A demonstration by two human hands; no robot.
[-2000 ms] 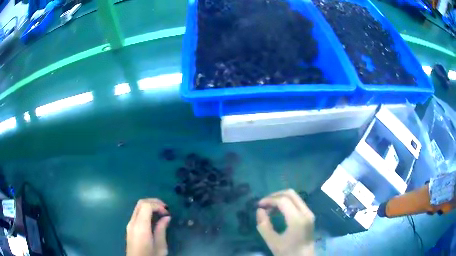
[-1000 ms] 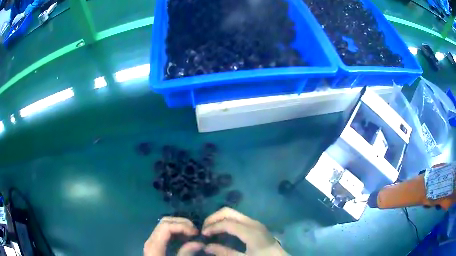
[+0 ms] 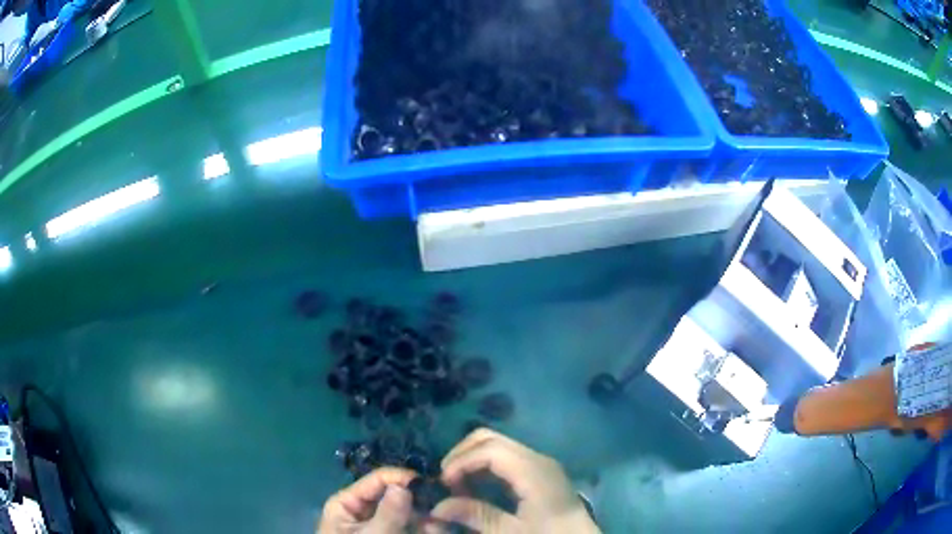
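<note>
My left hand (image 3: 367,505) and my right hand (image 3: 512,488) are close together at the bottom edge, fingertips nearly meeting. A small black ring part (image 3: 426,490) is between them, pinched by the fingers of both hands; whether it is one part or two cannot be told. A loose pile of black rings (image 3: 391,360) lies on the green bench mat just beyond my hands, and some lie right at my fingertips. A single black ring (image 3: 604,388) lies apart, to the right of the pile.
Two blue bins (image 3: 522,156) full of black parts stand behind, over a white block (image 3: 574,232). At right are a white screw feeder (image 3: 793,282), an orange screwdriver (image 3: 851,405) and a clear plastic bag (image 3: 906,250). A dark box (image 3: 63,475) is at the lower left.
Two seconds ago my hands were apart on either side of the pile; now they are together at the bottom edge. Since one second ago they have shifted only slightly.
</note>
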